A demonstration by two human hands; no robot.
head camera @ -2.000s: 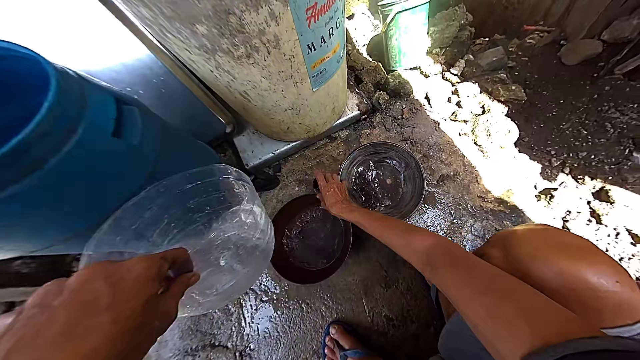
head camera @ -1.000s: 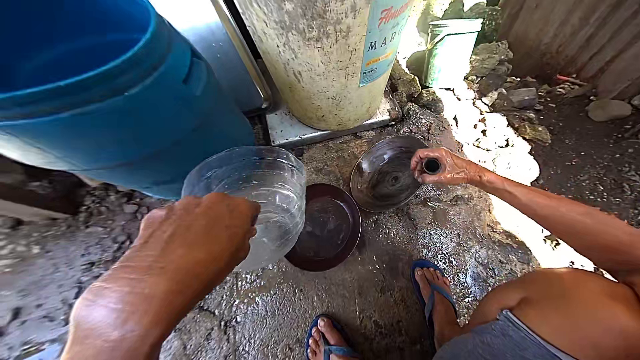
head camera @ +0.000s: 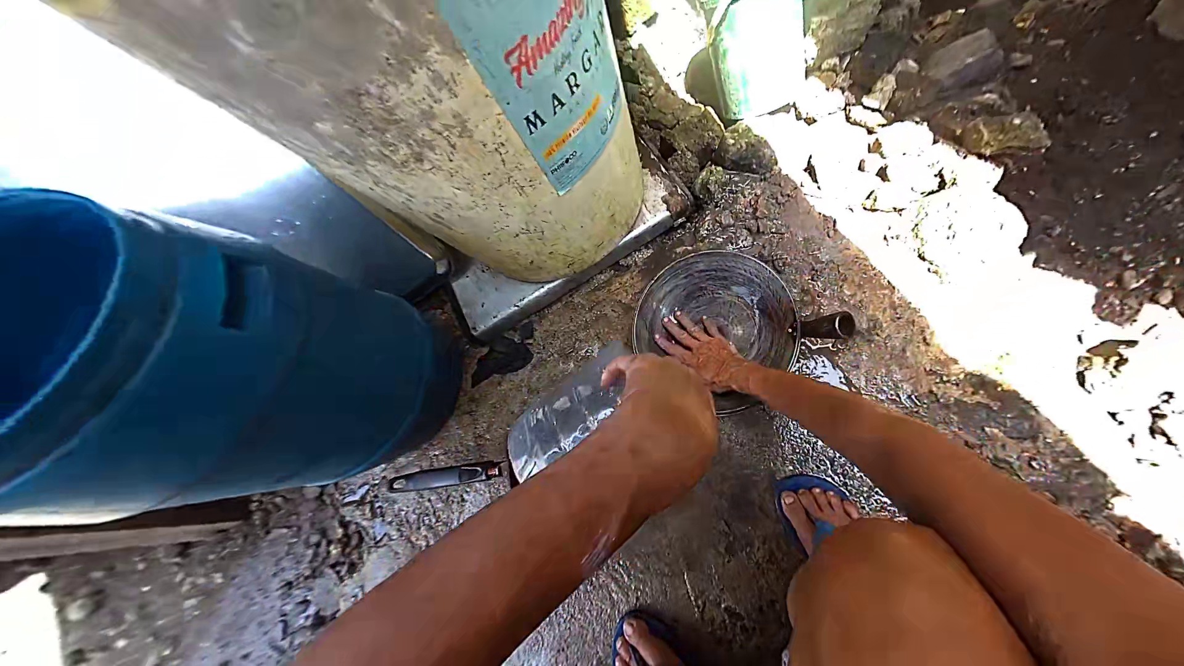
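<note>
My left hand (head camera: 664, 407) grips the rim of a clear plastic container (head camera: 560, 421), tilted beside a frying pan (head camera: 731, 296) on the wet ground. Inside that pan my right hand (head camera: 705, 356) lies with fingers spread on the bottom. The pan's dark handle (head camera: 826, 326) points right. A second black handle (head camera: 446, 476) sticks out to the left from under the clear container; the pan it belongs to is mostly hidden behind the container and my left forearm.
A large blue plastic barrel (head camera: 305, 370) leans in from the left. Behind the pan a worn cream drum (head camera: 444, 139) with a printed label stands on a metal sheet (head camera: 518, 291). A green bucket (head camera: 758, 60) and rocks (head camera: 967, 65) are farther back. Sandalled feet (head camera: 819, 513) are close below.
My right hand held the pan by its handle a second ago; now it is flat inside the pan. My left hand has brought the clear container over beside that pan.
</note>
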